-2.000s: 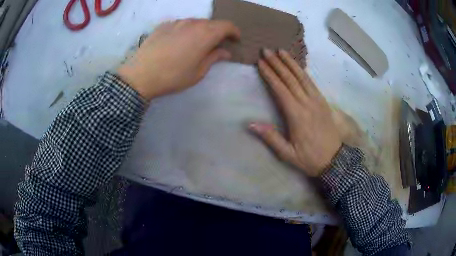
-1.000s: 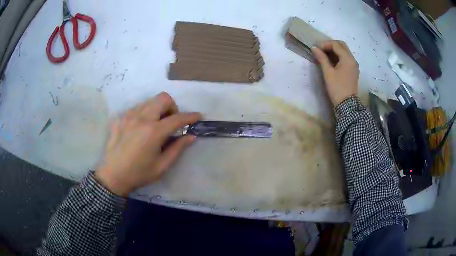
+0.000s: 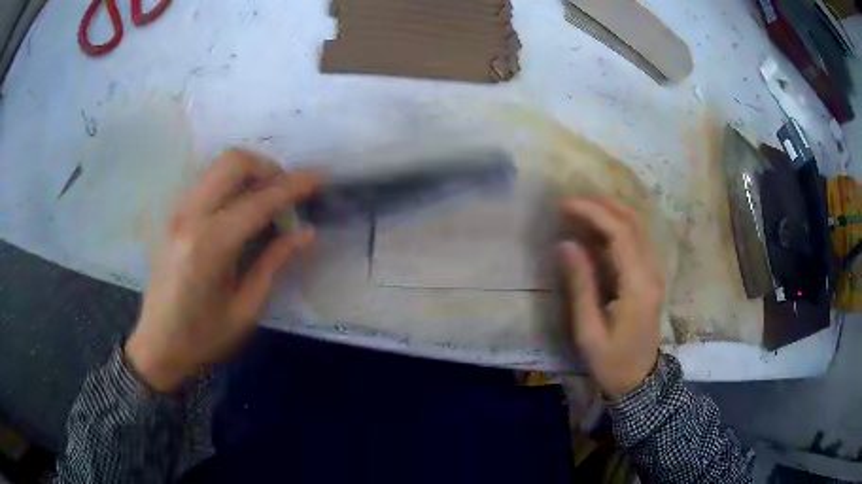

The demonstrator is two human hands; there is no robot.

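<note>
My left hand (image 3: 222, 255) grips the pale end of the dark pressing template (image 3: 416, 187), which is blurred and lifted over the table in front of me. A light grey-beige fabric piece (image 3: 463, 250) lies flat below it, its front and left edges showing as thin dark lines. My right hand (image 3: 610, 284) is at the right edge of the piece, thumb and fingers curved and apart. Whether its fingertips hold the fabric edge is blurred.
The pile of brown folded strips (image 3: 421, 38) is at the top centre, with the pale stack of blanks (image 3: 638, 38) to its right. Red-handled scissors (image 3: 102, 28) are at the upper left. The iron (image 3: 756, 217) rests on a dark pad (image 3: 799, 321) at the right.
My right hand has come from the pale stack to the table's middle, where a light fabric piece now lies. My left hand has raised and tilted the template.
</note>
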